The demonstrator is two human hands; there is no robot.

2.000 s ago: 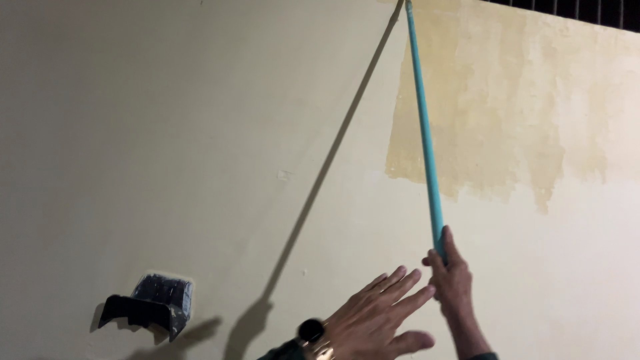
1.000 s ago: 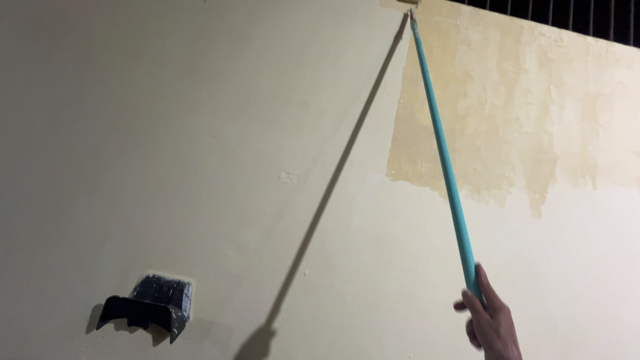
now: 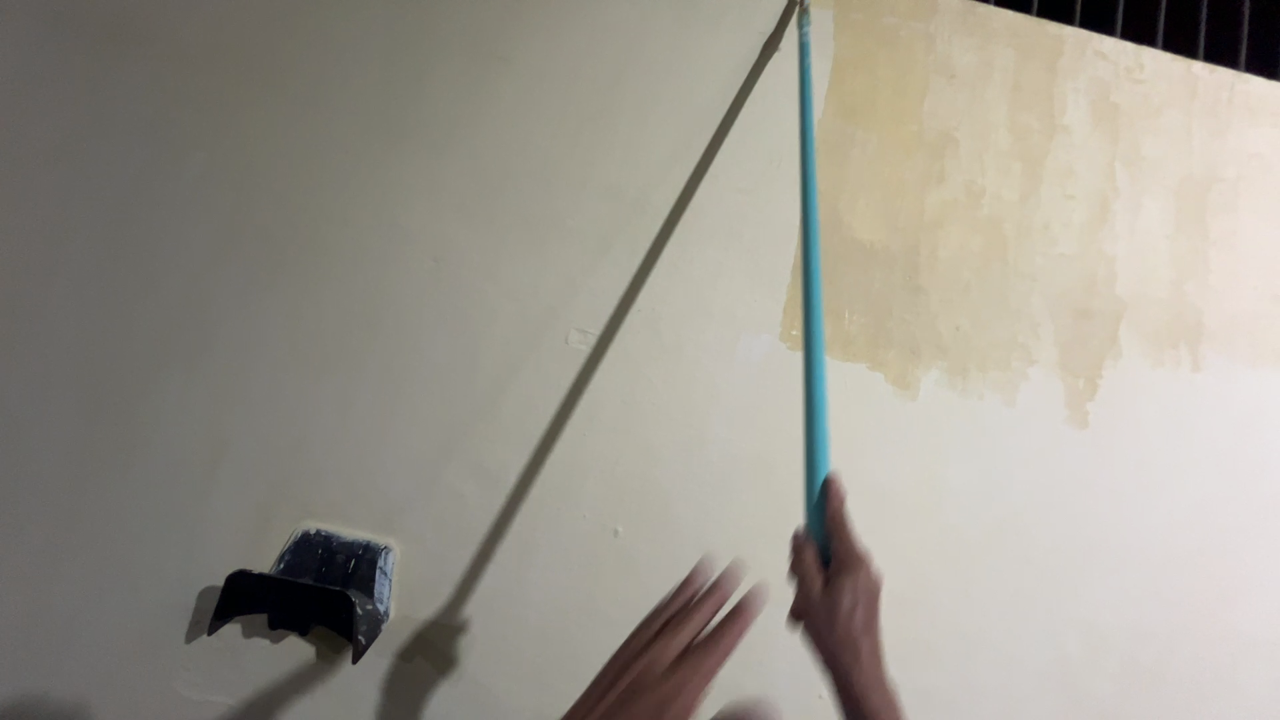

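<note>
My right hand (image 3: 842, 590) is closed around the lower part of a turquoise pole (image 3: 813, 300), which stands nearly upright and runs up past the top edge of the view. Whatever the pole carries at its upper end is out of view. Low in the middle, my left hand (image 3: 675, 650) is blurred, its fingers stretched out, to the left of the pole and not touching it. Behind both is a cream wall (image 3: 500, 250) with a darker, wet-looking tan patch (image 3: 940, 220) of ragged lower edge at the upper right.
A black plastic fixture (image 3: 310, 590) with pale smears juts from the wall at the lower left. Dark vertical bars (image 3: 1160, 25) run above the wall's top edge at the upper right. Shadows of the pole and hands fall on the wall.
My left hand, out of view one second ago, is back at the bottom. My right hand has moved left with the pole's lower end, and the pole is more upright.
</note>
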